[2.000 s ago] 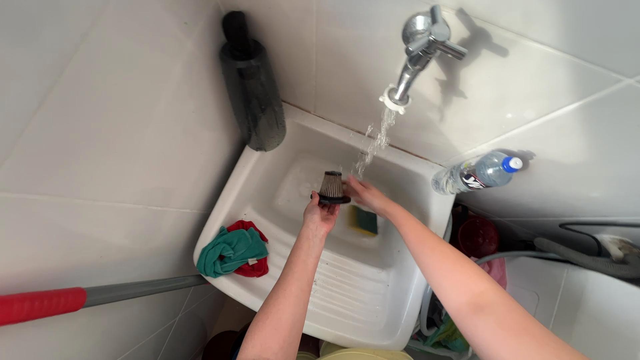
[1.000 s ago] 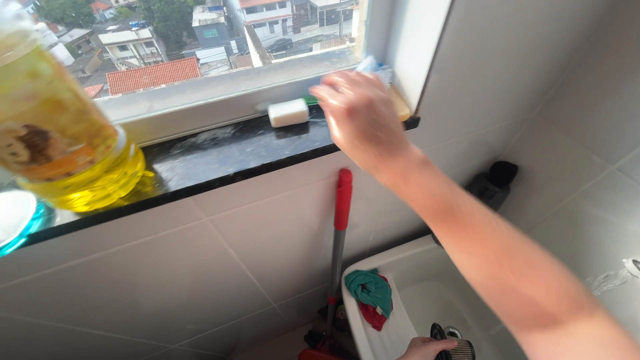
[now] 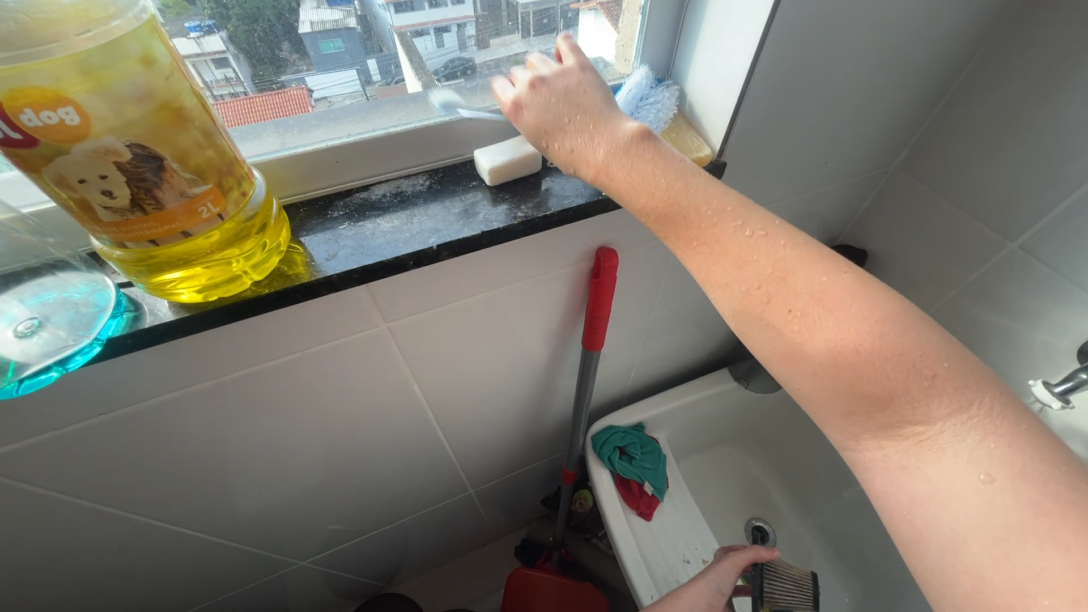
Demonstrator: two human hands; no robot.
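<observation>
My right hand (image 3: 561,106) is raised over the black stone window sill (image 3: 374,212). Its fingers are closed on a slim pale handle with a blurred white head, apparently a small brush (image 3: 455,104). Just below that hand lies a white bar of soap (image 3: 507,160). Behind the wrist, a brush with pale blue bristles (image 3: 650,98) is beside a yellowish bar (image 3: 687,140). Low in the view, my left hand (image 3: 722,578) holds a pleated filter (image 3: 789,586) with a dark rim over the white sink (image 3: 722,425), near its drain (image 3: 760,532). Water drops dot my right arm.
A large bottle of yellow liquid (image 3: 195,238) and a container of blue liquid (image 3: 59,327) stand at the sill's left. Green and red cloths (image 3: 631,463) lie on the sink's edge. A red-and-grey handle (image 3: 600,306) leans against the wall. A metal tap (image 3: 1067,387) juts in at right.
My right hand has gone from beside the filter at the sink to the window sill, and now holds the small brush. The filter remains in my left hand. The view has swung toward the window.
</observation>
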